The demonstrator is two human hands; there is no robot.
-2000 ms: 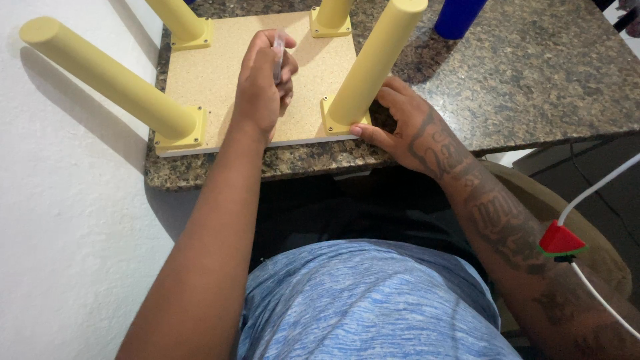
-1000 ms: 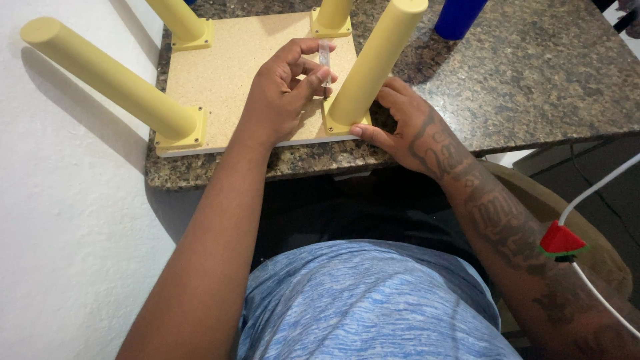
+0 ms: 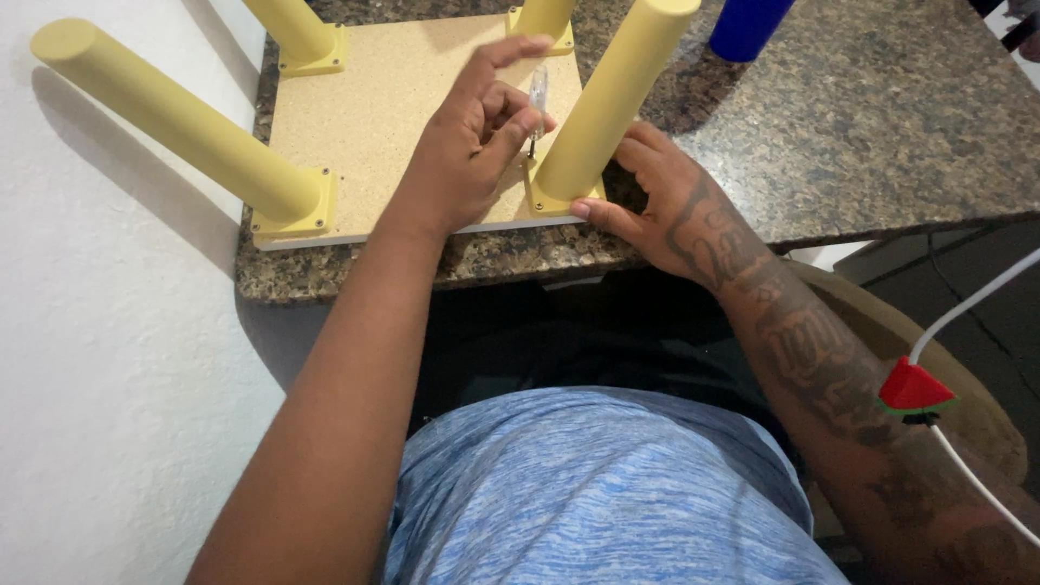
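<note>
My left hand (image 3: 479,138) grips the clear handle of a small screwdriver (image 3: 538,101) between thumb and fingers, its index finger raised. The shaft points down at a corner of the yellow square base of the near right leg (image 3: 617,97). My right hand (image 3: 662,195) rests around the outer side of that base, its thumb on the near edge. The leg stands on an upturned particle board panel (image 3: 390,106). Three other yellow legs, one at near left (image 3: 179,122), one at far left (image 3: 288,28) and one at far right (image 3: 546,16), rise from screwed square bases.
The panel lies on a speckled granite countertop (image 3: 853,122), close to a white wall (image 3: 97,341) on the left. A blue cup (image 3: 749,28) stands on the counter beyond my right hand. A white cable with a red piece (image 3: 914,386) hangs at the right, over my forearm.
My left hand has moved right along the panel with the screwdriver, which was held above the panel's middle two seconds ago and is now at the near right base. My right hand has stayed put.
</note>
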